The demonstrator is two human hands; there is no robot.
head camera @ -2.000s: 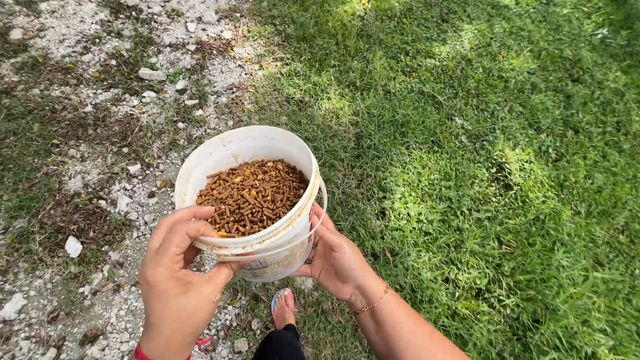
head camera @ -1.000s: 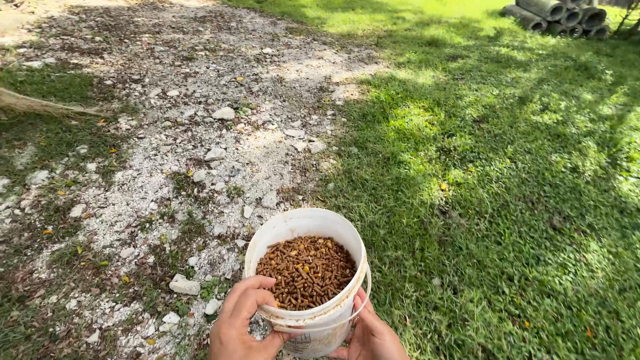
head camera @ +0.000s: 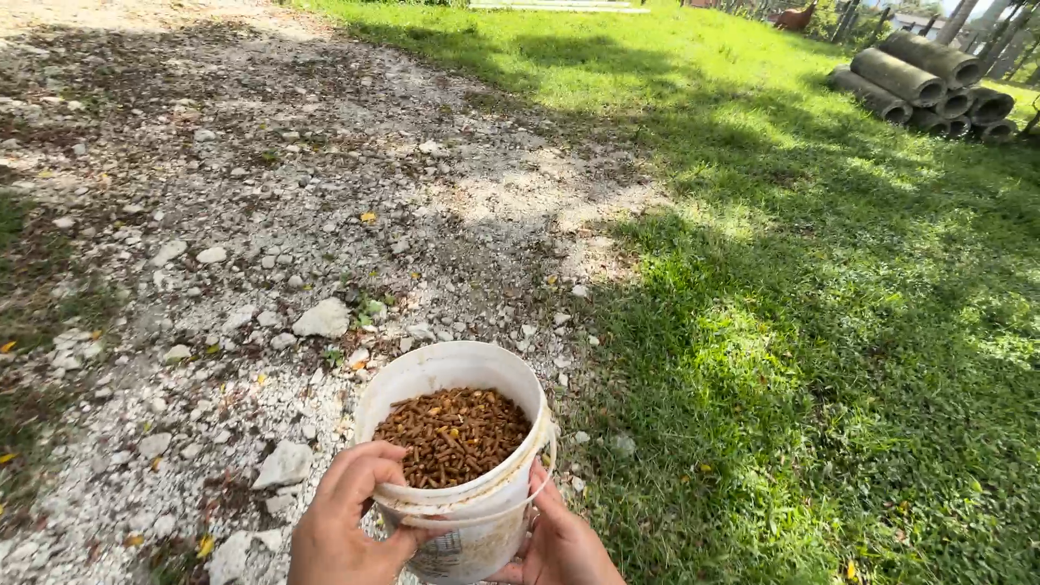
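Note:
A white plastic bucket [head camera: 479, 520] with a stained rim and a thin white handle is held upright at the lower middle. Brown feed pellets [head camera: 455, 439] with some yellow bits lie inside it. My left hand [head camera: 349, 516] grips the near left rim, its fingers over the edge and its thumb against the outer wall. My right hand [head camera: 561, 536] supports the bucket's right side and lower wall; part of it is hidden behind the bucket. The handle hangs down over the near side of the bucket, between my hands.
A rough gravel path [head camera: 284, 187] with loose stones, such as a large pale one [head camera: 322, 318], runs ahead on the left. Grass [head camera: 796, 366] borders it on the right. Several concrete pipes [head camera: 898, 77] are stacked at the upper right. A brown animal [head camera: 795, 18] appears far off beside a fence.
The view has lifted and swung towards the path ahead, bringing the whole pipe stack into sight. Both hands have kept hold of the bucket throughout.

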